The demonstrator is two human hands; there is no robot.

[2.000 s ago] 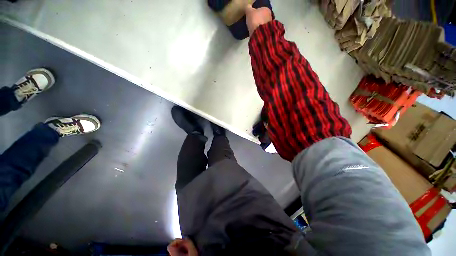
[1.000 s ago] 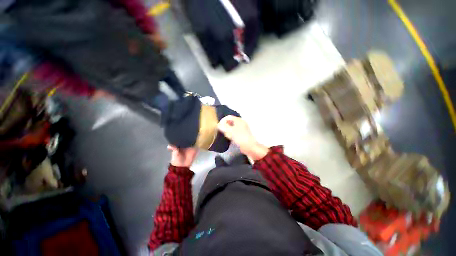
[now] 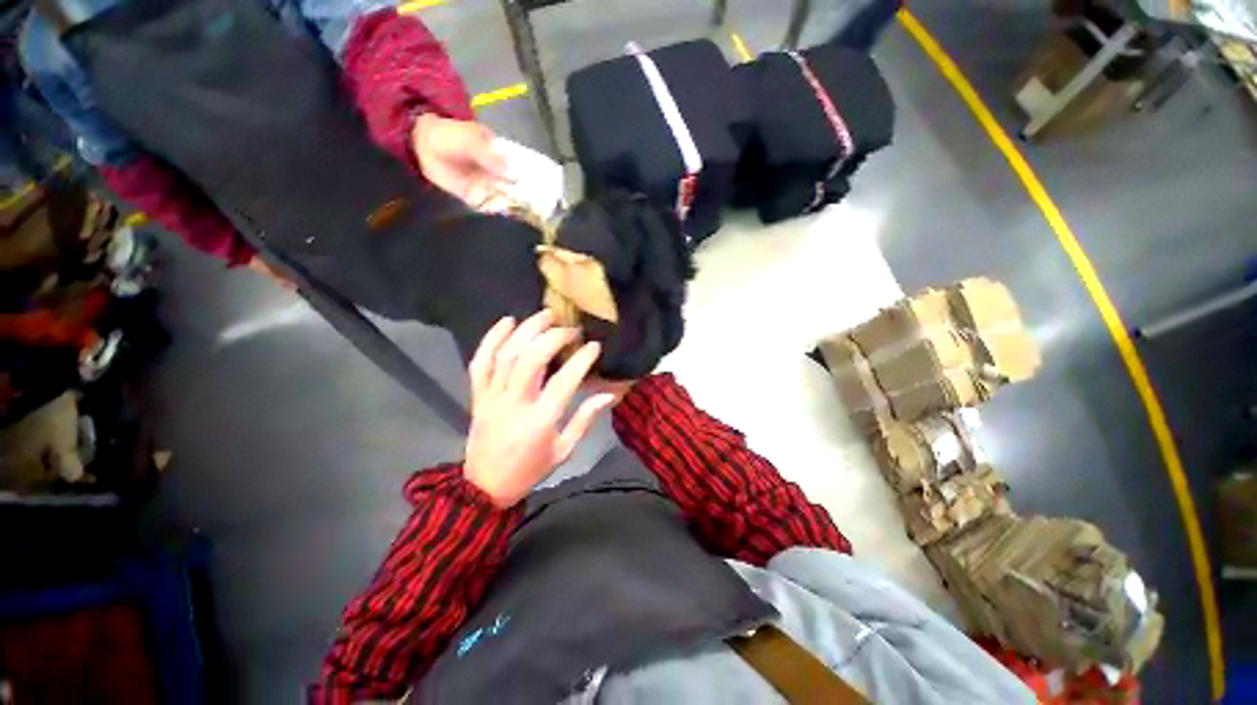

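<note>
A black cut-piece bundle (image 3: pixel 637 282) with a tan band (image 3: pixel 576 285) round its middle is held up in front of my apron. My left hand (image 3: pixel 521 406) lies against its near side with fingers spread over the lower end of the band; whether it grips is unclear. My right hand (image 3: pixel 614 386) is mostly hidden under the bundle's near end and supports it. A white ticket (image 3: pixel 529 176) is at the bundle's far end, in another person's hand (image 3: pixel 462 161).
The other person in a dark apron stands close at front left. Large black stacks (image 3: pixel 652 117) with straps stand on the pale table (image 3: pixel 751 324). Brown bundles (image 3: pixel 937 351) line its right side. A blue-edged container (image 3: pixel 186 606) is at lower left.
My left hand has come from under the bundle onto its near side; my right hand has gone from the band to beneath it. The other person's hand has reached in to the ticket.
</note>
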